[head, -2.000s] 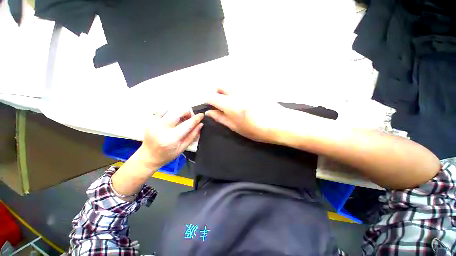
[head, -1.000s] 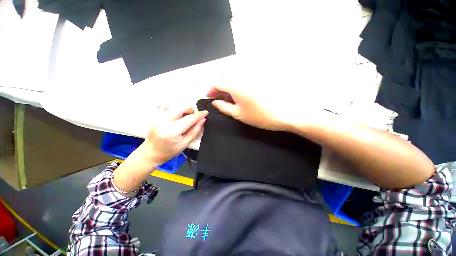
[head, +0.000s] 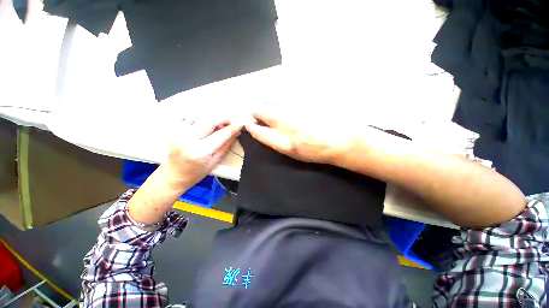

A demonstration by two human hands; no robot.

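A black panel [head: 310, 189] lies over the near edge of the white table and hangs down to the dark apron. My left hand [head: 198, 150] pinches the panel's top left corner with thumb and fingertips. My right hand [head: 286, 135] lies across the panel's top border, its fingertips at the same corner, touching or nearly touching the left ones. My right forearm hides most of the top edge; a thin dark strip of it shows beyond the forearm. The fold at the corner is hidden by the fingers.
Black cut pieces [head: 201, 45] lie on the white table [head: 349, 66] at the upper left. Larger dark piles [head: 502, 102] lie at the right. Below the table are a brown carton [head: 72, 174], a blue bin [head: 201, 191] and a grey floor with yellow lines.
The fingertips of both hands have closed together over the corner, hiding the dark folded bit that showed between them a second ago. The panel has stayed at the table edge.
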